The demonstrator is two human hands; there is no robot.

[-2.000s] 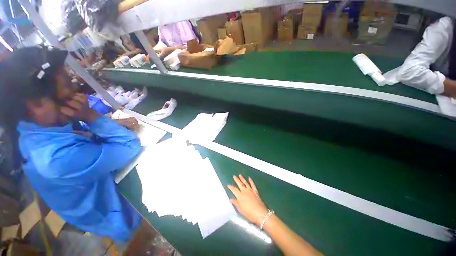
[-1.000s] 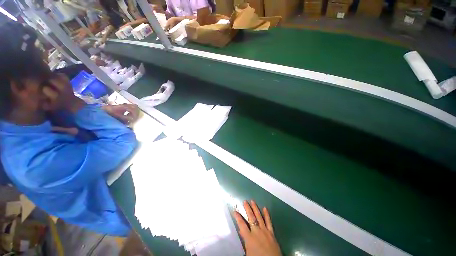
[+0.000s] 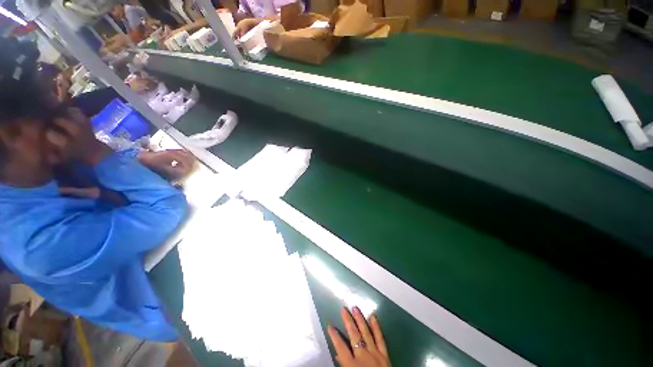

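A fan of bright white sheets point(image 3: 247, 283) lies on the dark green worktop left of centre, overexposed, with stepped edges. My right hand point(image 3: 361, 342) rests palm down at the bottom edge, just right of the sheets' lower corner. Its fingers are spread and hold nothing; a ring shows on one finger, and the wrist is cut off by the frame. Whether it touches the lowest sheet is unclear. My left hand is out of the picture. More white sheets point(image 3: 276, 170) lie across the pale strip, beyond the fan.
A person in blue point(image 3: 79, 244) sits at the left. The pale strip point(image 3: 358, 265) borders the green lane point(image 3: 429, 244). A white wrapped unit point(image 3: 215, 132), a blue bin point(image 3: 120, 122) and an open carton point(image 3: 301, 39) stand farther back. White rolls point(image 3: 617, 107) lie at far right.
The view has shifted, and my right hand now appears lower, its bracelet and forearm out of frame. The hand stays flat and empty. The opposite person's white sleeve has left the picture.
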